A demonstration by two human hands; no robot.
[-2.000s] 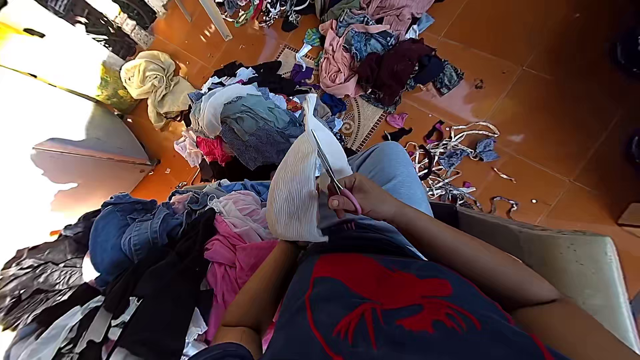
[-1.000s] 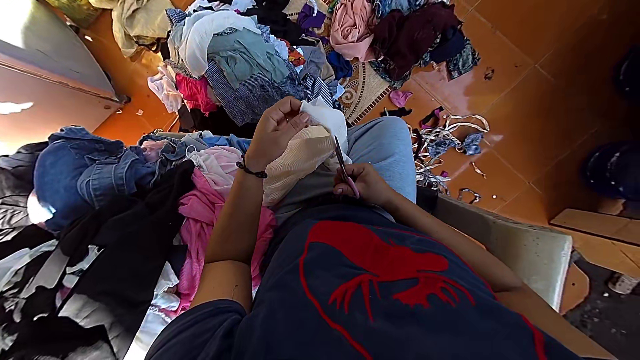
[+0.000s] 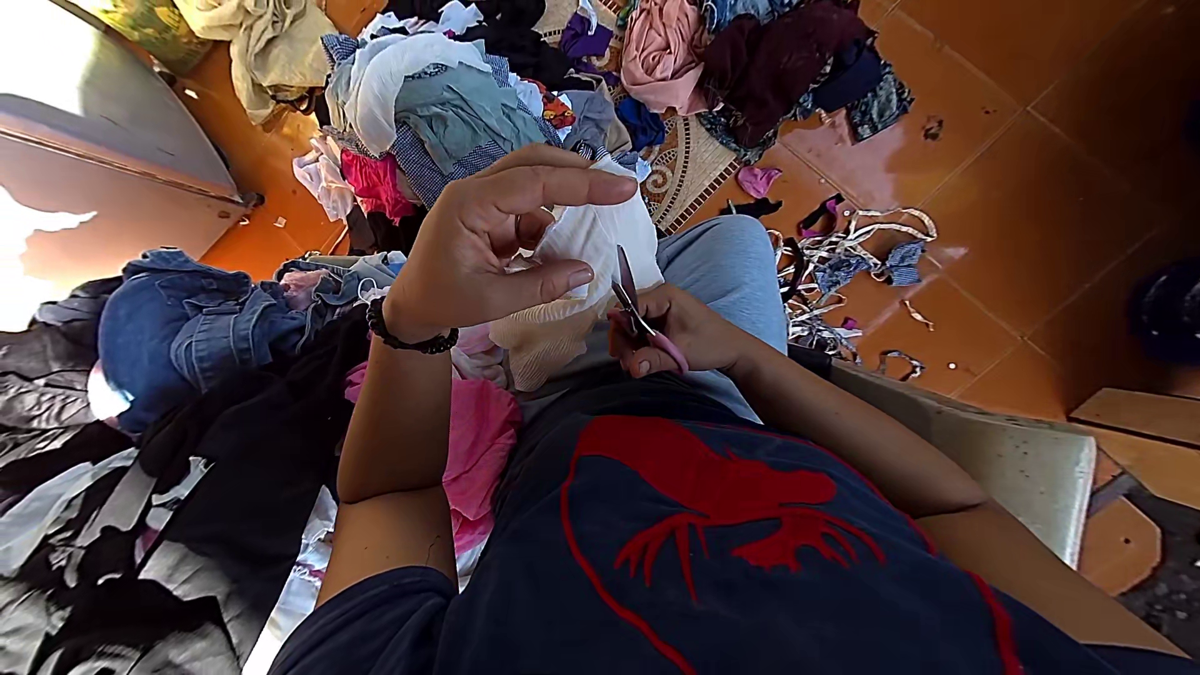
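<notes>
My right hand [image 3: 680, 328] holds scissors [image 3: 664, 345] with pink handles over my lap, their blades pointing up and away from me. My left hand [image 3: 506, 244] is raised, thumb and fingers apart, with nothing plainly between them, and a dark beaded bracelet is on its wrist. Beneath and behind both hands a white and cream ribbed cloth [image 3: 609, 234] lies across my lap. Whether the fingers of my right hand also pinch some of the cloth is hidden.
Jeans [image 3: 216, 319], dark garments and a pink cloth [image 3: 478, 450] are heaped at my left. Ahead on the tiled floor [image 3: 994, 159] lie piled clothes [image 3: 459, 112], a patterned mat [image 3: 694, 169] and tangled fabric strips [image 3: 844, 272]. A pale seat edge [image 3: 1012, 469] stands at my right.
My left hand, low under the cloth two seconds ago, has risen and now stands apart from it. The cloth has dropped from upright onto my lap. The scissors remain in my right hand.
</notes>
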